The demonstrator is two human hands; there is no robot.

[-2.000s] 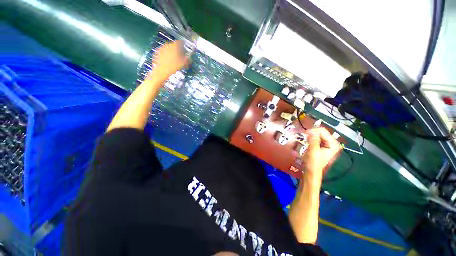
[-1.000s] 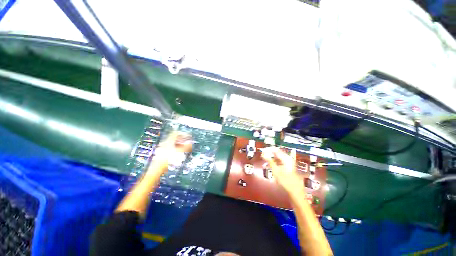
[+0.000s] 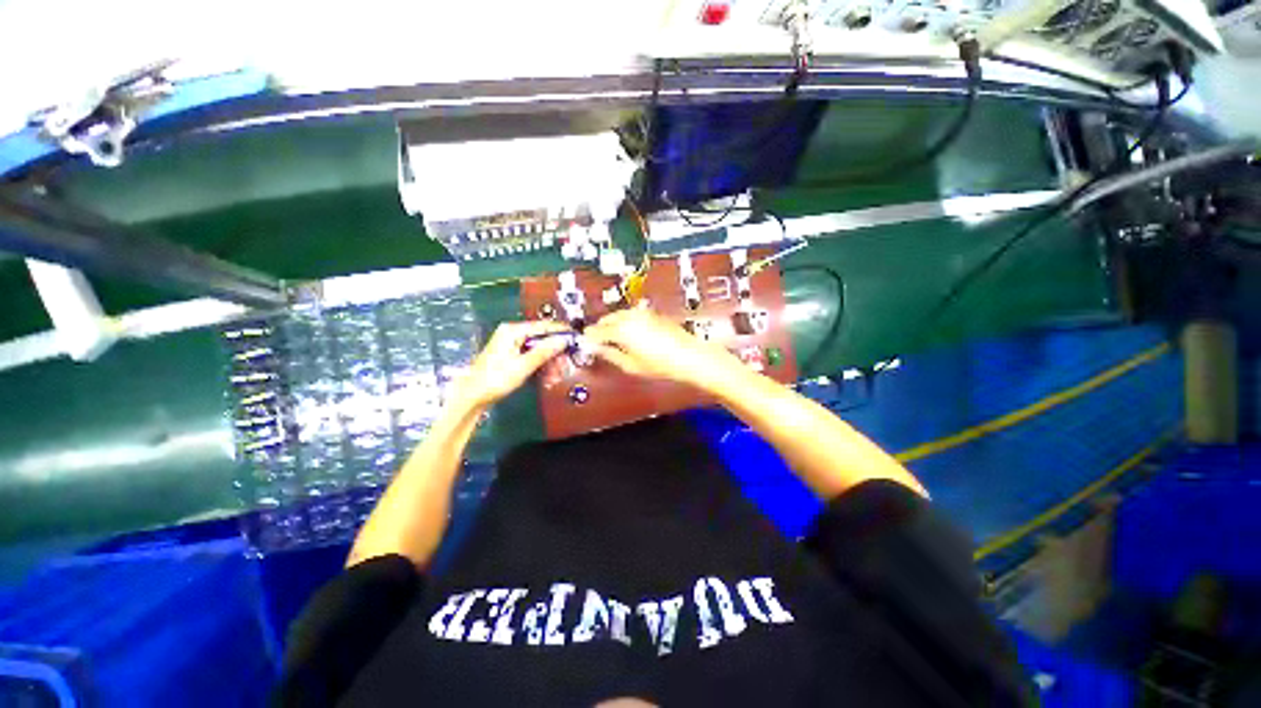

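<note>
The reddish-brown test fixture board lies in front of my body, with pale metal holders in a row on it. My left hand is over the board's left end, its fingertips on a small dark component, mostly hidden. My right hand is beside it, fingertips bent down at the same spot; whether it grips anything is hidden. A yellow connector is at the board's top. The clear blister tray lies left of the board, with small dark parts along its left edge.
A white test meter stands behind the board, with a dark screen to its right. A black cable loops out right of the board. Blue crates are at the lower left. A metal rail runs along the bench's back.
My left hand has moved from the tray to the board's left end. My right hand has moved left along the board and now meets it. The camera view has turned.
</note>
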